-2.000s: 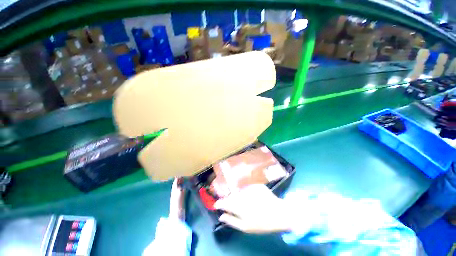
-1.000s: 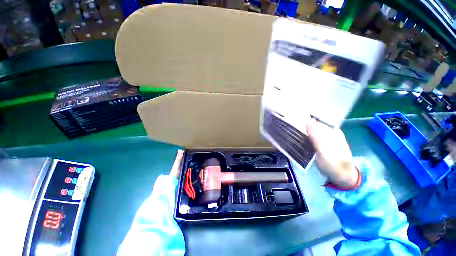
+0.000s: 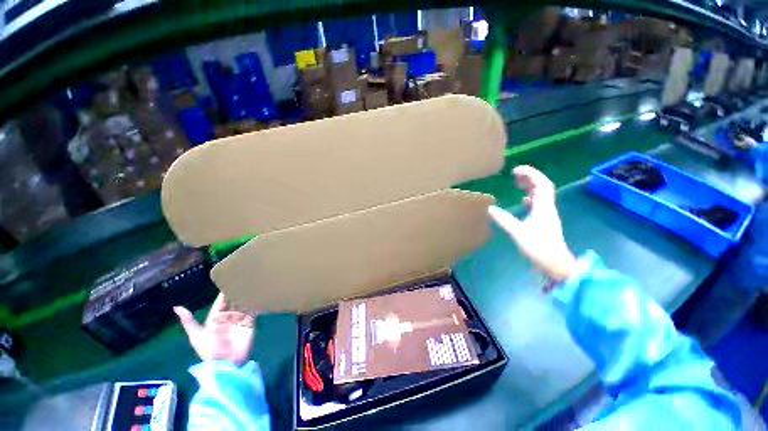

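An open retail box [image 3: 404, 394] sits on the green worktop in front of me, black inside. Its plain brown lid with rounded tuck flap [image 3: 337, 172] stands up at the back. A reddish-brown printed manual [image 3: 404, 335] lies on top of the contents and hides most of them. A red strap-like piece [image 3: 313, 369] shows at the left inside the box. My left hand [image 3: 221, 332] is open and empty beside the lid's lower left corner. My right hand [image 3: 539, 226] is open and empty, fingers spread, by the lid's right end.
A closed black printed box [image 3: 145, 290] lies on the green conveyor at the left. The scale [image 3: 141, 407] is at the lower left, cut off. A blue bin [image 3: 674, 202] with dark items is at the right. A person's blue sleeve [image 3: 745, 252] shows at the right edge.
A second ago my right hand held up the manual and the tool in the tray was visible. Now the manual lies on the contents, and both hands are empty by the lid's ends.
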